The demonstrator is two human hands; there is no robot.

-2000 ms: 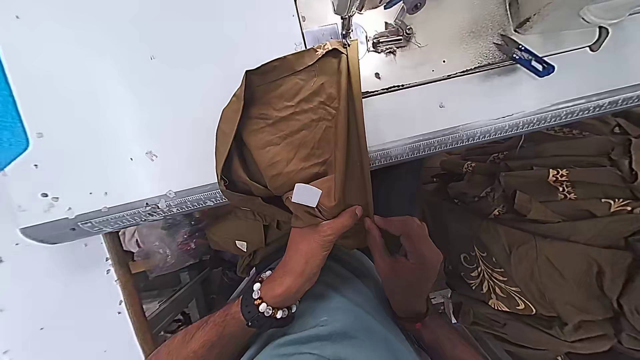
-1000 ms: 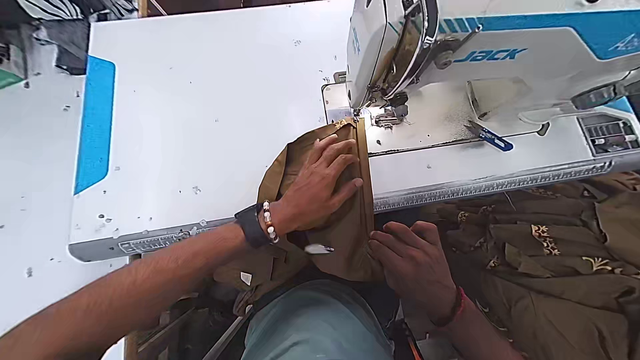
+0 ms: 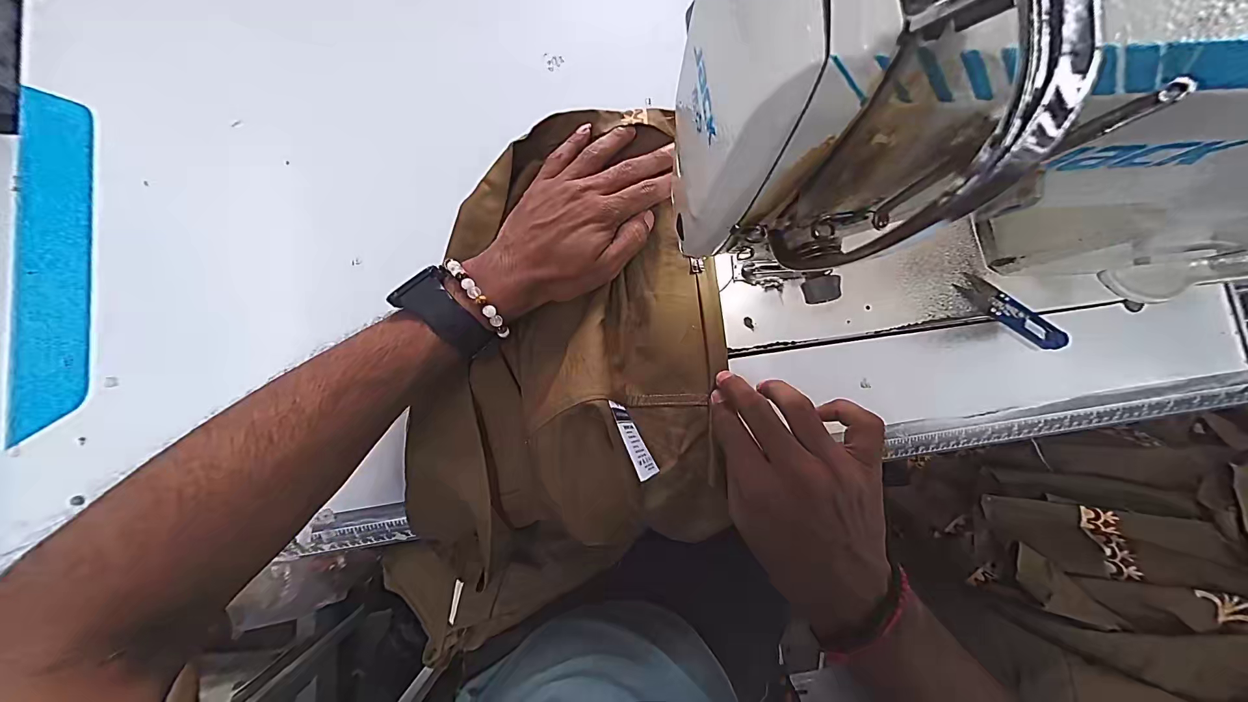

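Observation:
A brown fabric garment [image 3: 575, 361] lies on the white table of the sewing machine [image 3: 760, 127], its right edge running under the presser foot [image 3: 697, 264]. My left hand [image 3: 585, 219] rests on the upper part of the cloth with fingers spread, just left of the machine head. A dark wristband and a bead bracelet are on that wrist. My right hand [image 3: 799, 468] has thumb and forefinger at the garment's right edge, below the presser foot. Beside it, a white label [image 3: 635, 442] bearing writing hangs from a seam.
Blue-handled thread snips [image 3: 1019, 314] lie right of the needle area. A ruler strip [image 3: 1063, 419] runs along the table's front edge. More brown cloth with a gold pattern [image 3: 1111, 546] is heaped at the lower right. Lint dots the table.
My left hand has moved from the cloth's lower end up onto its upper part. The cloth has advanced past the presser foot, away from me. The view has shifted closer.

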